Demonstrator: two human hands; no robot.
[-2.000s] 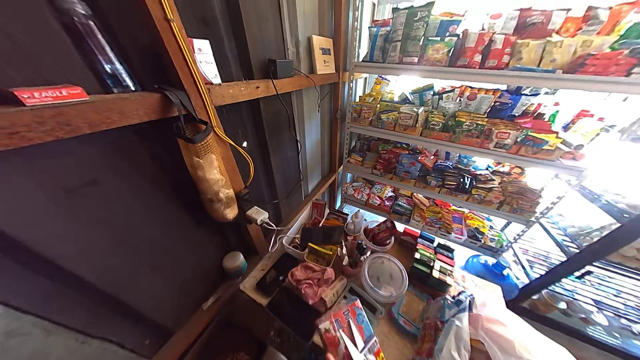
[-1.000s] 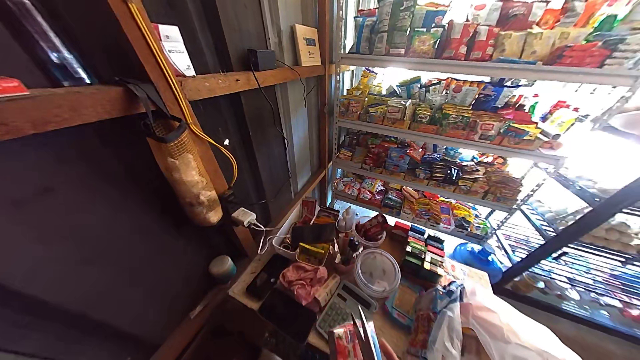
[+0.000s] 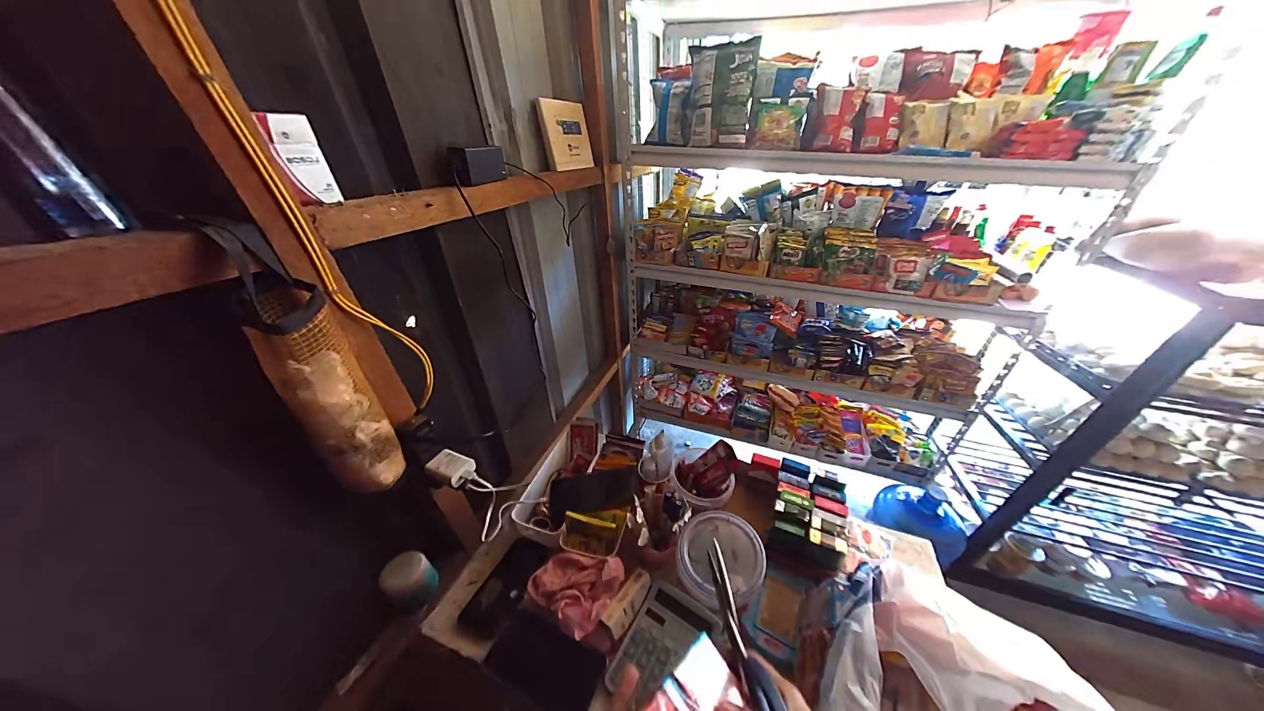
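At the bottom edge of the head view, my right hand [image 3: 786,687] is shut on a pair of scissors [image 3: 729,597], their blades pointing up and close together. Left of it, the fingertips of my left hand [image 3: 623,687] grip a shiny red and white packet [image 3: 697,679]. Most of both hands is cut off by the frame. A calculator [image 3: 654,637] lies just beyond the packet, and a round clear-lidded tub [image 3: 722,558] stands behind the scissors.
A pink cloth [image 3: 578,591], a dark flat object [image 3: 545,660] and a container of small items [image 3: 592,533] lie to the left. Stacked small boxes [image 3: 810,509] and a plastic bag [image 3: 968,642] are right. Stocked shelves [image 3: 889,170] rise behind; a mesh bag [image 3: 331,395] hangs from the wall.
The scissor blades, spread apart over the packet two seconds ago, are now close together. The packet has moved down toward the frame's bottom edge, uncovering the calculator.
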